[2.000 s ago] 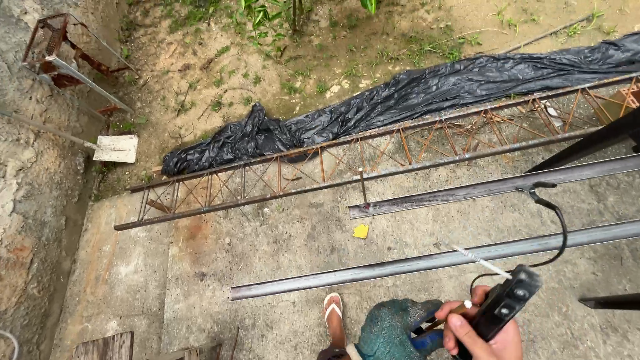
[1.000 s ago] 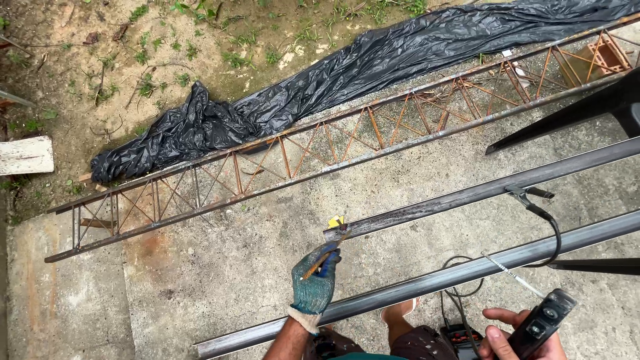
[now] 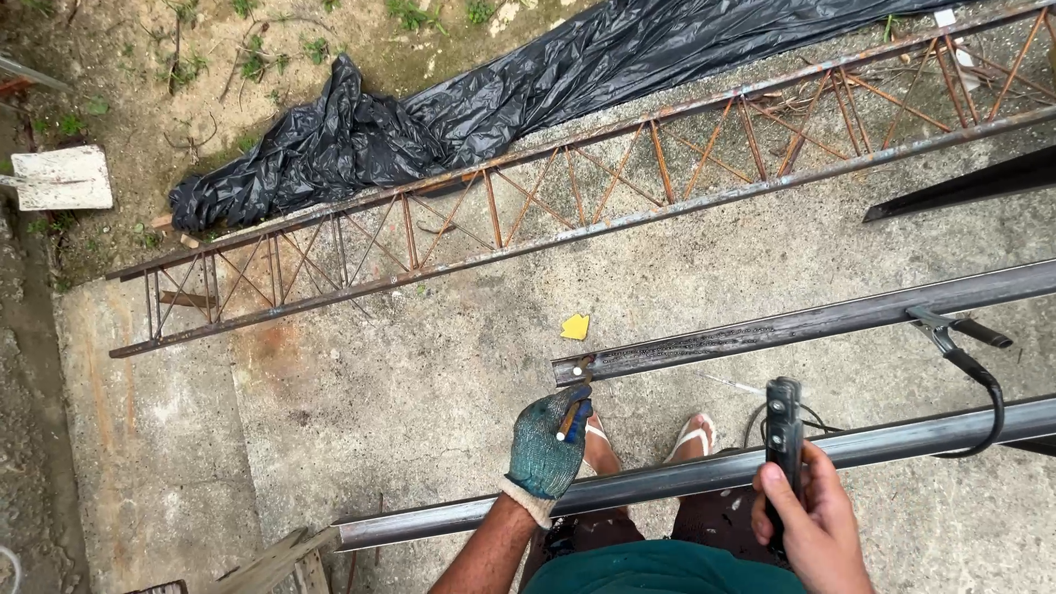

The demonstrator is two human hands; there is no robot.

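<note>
My left hand (image 3: 546,445), in a teal and blue work glove, is closed on a thin brownish rod-like piece (image 3: 572,419) with a pale end. It is just below the near end of the farther steel channel (image 3: 792,320), where another short piece with a pale tip (image 3: 582,365) stands at the channel. My bare right hand (image 3: 813,511) grips a black welding electrode holder (image 3: 784,445); a thin pale electrode (image 3: 734,383) points left from it. The nearer steel channel (image 3: 660,478) crosses below both hands. A clamp-like tool with a black loop (image 3: 949,338) sits on the farther channel.
A rusty lattice truss (image 3: 528,239) lies on the concrete beyond the channels, beside crumpled black plastic sheeting (image 3: 379,140). A yellow scrap (image 3: 575,326) lies near the channel end. A shovel blade (image 3: 62,178) is at left, a wooden support (image 3: 272,565) at lower left, a dark beam (image 3: 965,183) at right.
My gloved left hand has drawn back from beside the farther channel's end to just below it. My right hand still has the electrode holder, now held more upright. The view has shifted.
</note>
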